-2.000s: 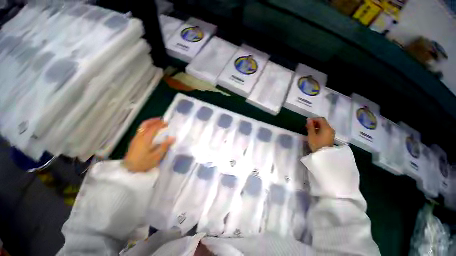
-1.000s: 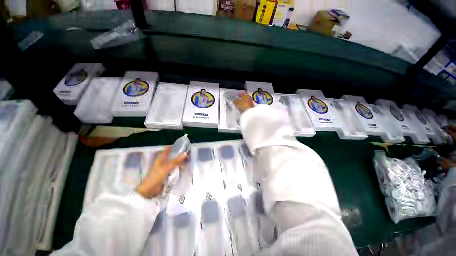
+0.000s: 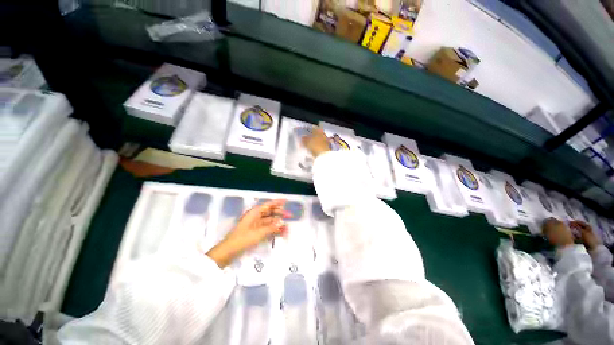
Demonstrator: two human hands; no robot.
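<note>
The large white blister tray (image 3: 145,226) lies in front of me. Pale bagged devices with grey-blue ends, such as this bagged device (image 3: 198,204), lie in its rows; its upper-left compartment looks bare. My left hand (image 3: 259,226) is over the upper row, fingers apart, with nothing clearly held. My right hand (image 3: 316,143) reaches to an open white gift box base (image 3: 286,162) in the row behind the tray. A greyish, shiny piece shows in the box beside my fingers; my grip is hidden.
White boxes with round logos, such as this box lid (image 3: 254,124), alternate with plain boxes along the belt. Stacked trays (image 3: 40,202) stand at left beside a tan scrap (image 3: 175,160). At right are a bag of whitish pieces (image 3: 528,286) and another person's hands (image 3: 569,232).
My left hand has gone from the tray's edge to the clear-bagged item and now shows open over the upper row. My right hand has left the tray's right edge for the boxes. The view has shifted.
</note>
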